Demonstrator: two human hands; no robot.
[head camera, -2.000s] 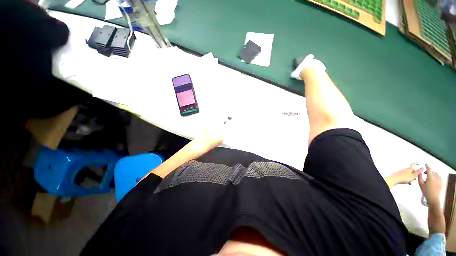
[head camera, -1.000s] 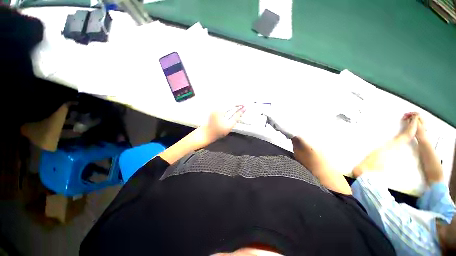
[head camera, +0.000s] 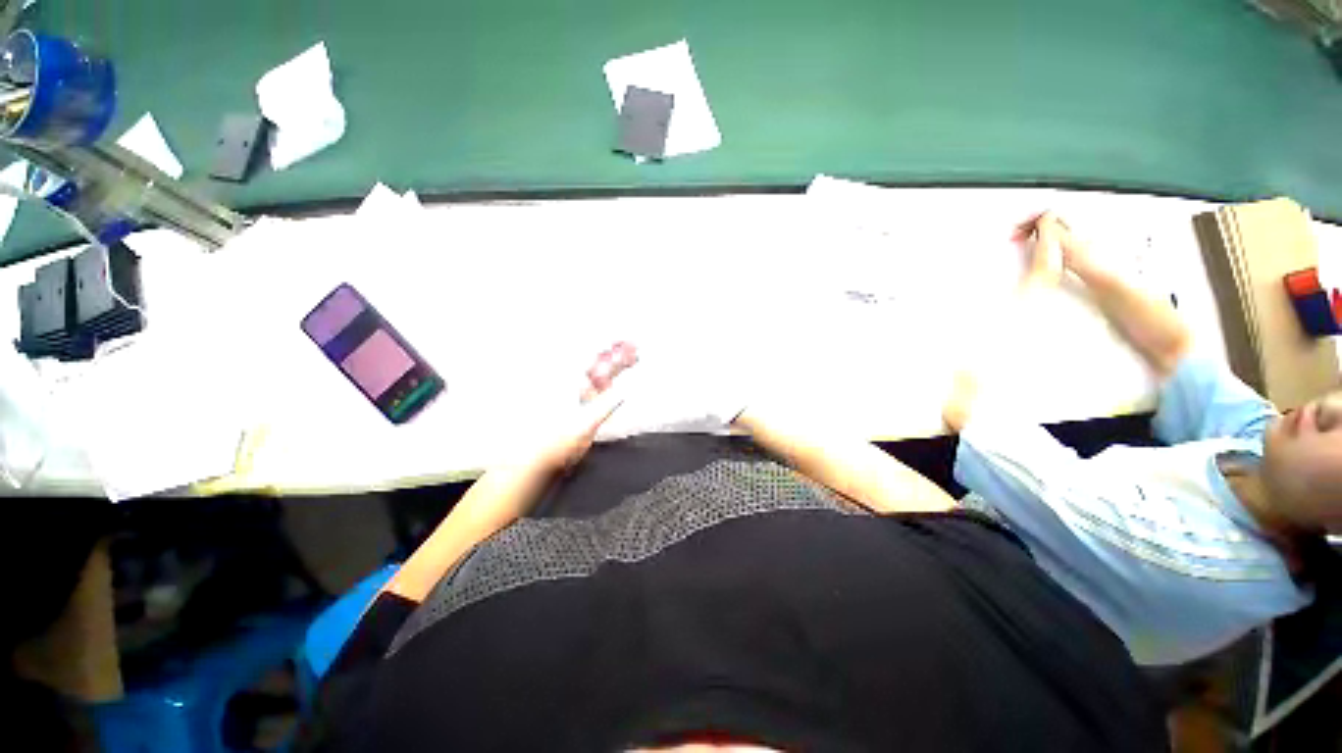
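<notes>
My left hand (head camera: 601, 386) is bare and low over the front edge of the white bench, at my lap. Its fingertips look pink and the rest is washed out. My right hand (head camera: 704, 421) is in a whitish glove beside it and almost merges with the bench. Glare hides whether either hand holds anything. A smartphone (head camera: 373, 353) with a pink-purple screen lies on the bench to the left. On the green belt, a dark flat module (head camera: 645, 121) lies partly over a white sheet (head camera: 686, 88).
Stacked black parts (head camera: 81, 302) and a blue tool cup (head camera: 59, 86) are at the left. Another dark piece (head camera: 237, 147) lies on the belt (head camera: 486, 103). A neighbour in light blue (head camera: 1148, 500) works at the right, near cardboard (head camera: 1266, 280). A blue stool (head camera: 192, 699) is below.
My gloved right hand has come back from a dark piece on the belt to the bench edge beside my left hand. The view has turned, and the neighbour shows more fully.
</notes>
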